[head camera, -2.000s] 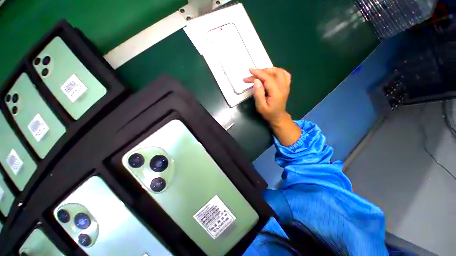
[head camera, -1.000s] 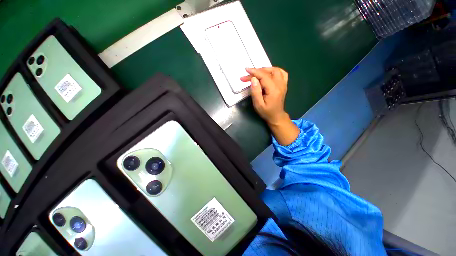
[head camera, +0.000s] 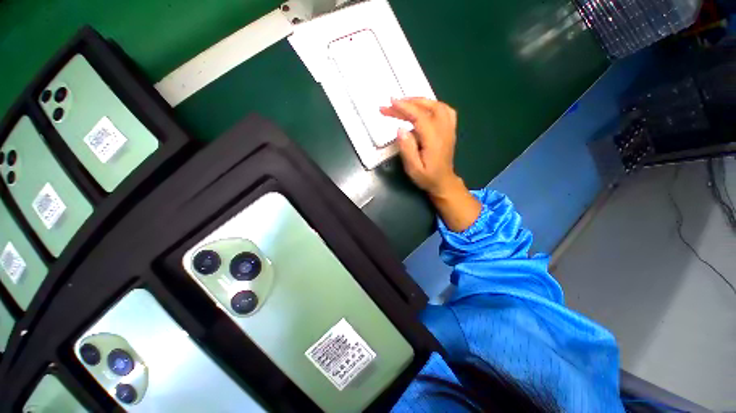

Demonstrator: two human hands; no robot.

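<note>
A screen-up phone [head camera: 363, 77] with a white lit screen lies on a white pad [head camera: 319, 60] at the upper middle. My right hand [head camera: 430, 143] is over the phone's lower end, bare, fingers apart and slightly bent, fingertips at the screen; it holds nothing. Whether a finger touches the glass I cannot tell. A black tray [head camera: 266, 149] nearest me holds mint-green phones [head camera: 307, 282], backs up, with three dark lenses and a white label on the nearest. My left hand is not in view.
A second black tray [head camera: 113, 60] with several green phones lies at the left. A pale metal rail [head camera: 218, 64] crosses the dark green bench [head camera: 500, 89]. Clear plastic trays [head camera: 637, 24] stand at the upper right. Grey floor [head camera: 646, 266] shows at the right.
My right hand has shifted slightly left, and its fingers have spread and reach a little farther up the lit screen. The whole view has shifted slightly; the trays and phones otherwise look the same.
</note>
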